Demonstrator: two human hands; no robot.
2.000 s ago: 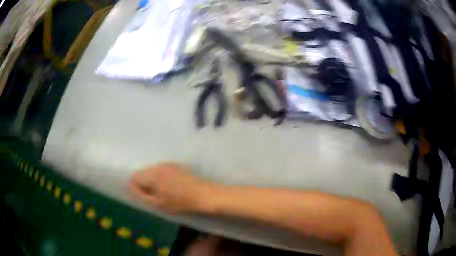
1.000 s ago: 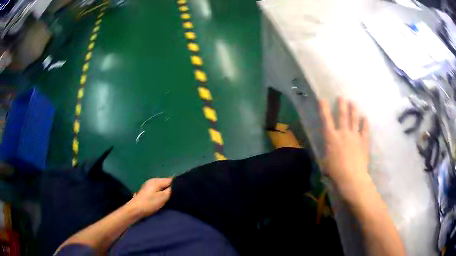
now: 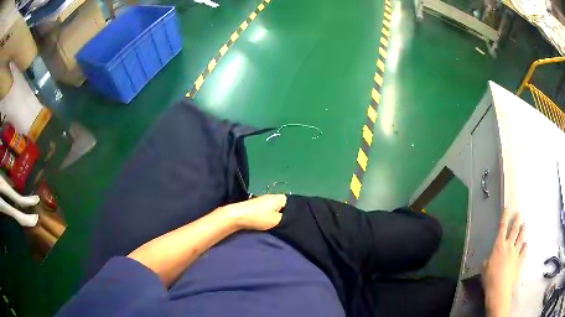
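Note:
My left hand [image 3: 263, 212] rests on my dark trousers at the lap, its fingers curled shut. No object shows in it, and the inside of the fist is hidden. My right hand [image 3: 505, 254] lies on the light table top [image 3: 536, 161] near its left edge, fingers apart and empty. A black curved handle pair, which looks like the pliers [image 3: 551, 267], lies on the table to the right of my right hand, partly cut off by the picture's edge.
The table's drawer front [image 3: 485, 161] faces my legs. A blue plastic crate [image 3: 131, 59] stands on the green floor at upper left. Shelving with red boxes [image 3: 21, 164] is at far left. Thin pale threads lie on the floor. A yellow metal rack [image 3: 548, 99] is behind the table.
The view has swung left from the table top to the floor and my lap. My left hand has stayed at my lap since a second ago. My right hand still lies open at the table edge.

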